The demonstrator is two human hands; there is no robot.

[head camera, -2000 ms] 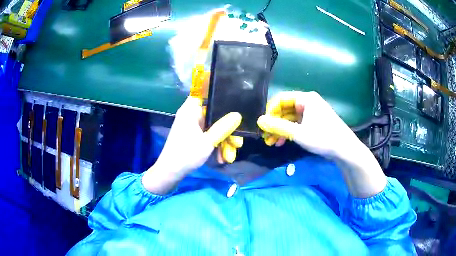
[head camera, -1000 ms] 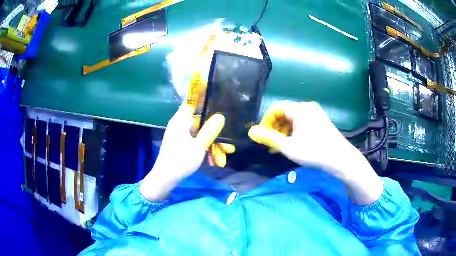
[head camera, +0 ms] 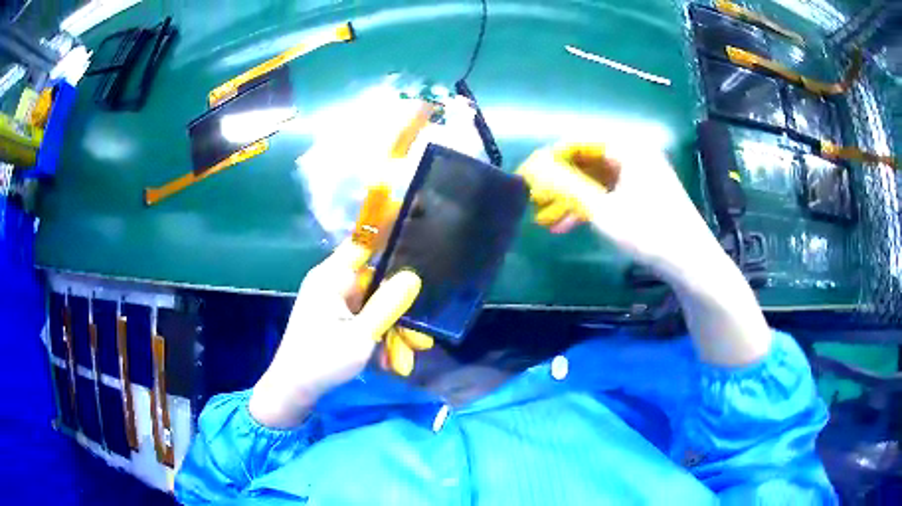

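A dark LCD module with a black frame (head camera: 457, 237) is held tilted above the bench's near edge. Its orange flex cable (head camera: 374, 212) sticks out on the left side. My left hand (head camera: 341, 316), in yellow finger cots, grips the module's lower left edge, thumb on its face. My right hand (head camera: 603, 193), also in yellow finger cots, is at the module's upper right corner with fingers curled; whether it pinches the corner is unclear.
A panel with orange cables (head camera: 242, 121) and black frames (head camera: 136, 64) lie back left. A white glaring patch (head camera: 331, 168) is mid-bench. A thin pale tool (head camera: 618, 65), black-handled tool (head camera: 720, 168) and blister tray (head camera: 781, 198) are right. A panel tray (head camera: 178, 425) sits lower left; blue bin (head camera: 57, 124) far left.
The module has tilted clockwise and moved lower in view. My right hand has moved from its lower right corner up to its upper right corner. The camera view has shifted.
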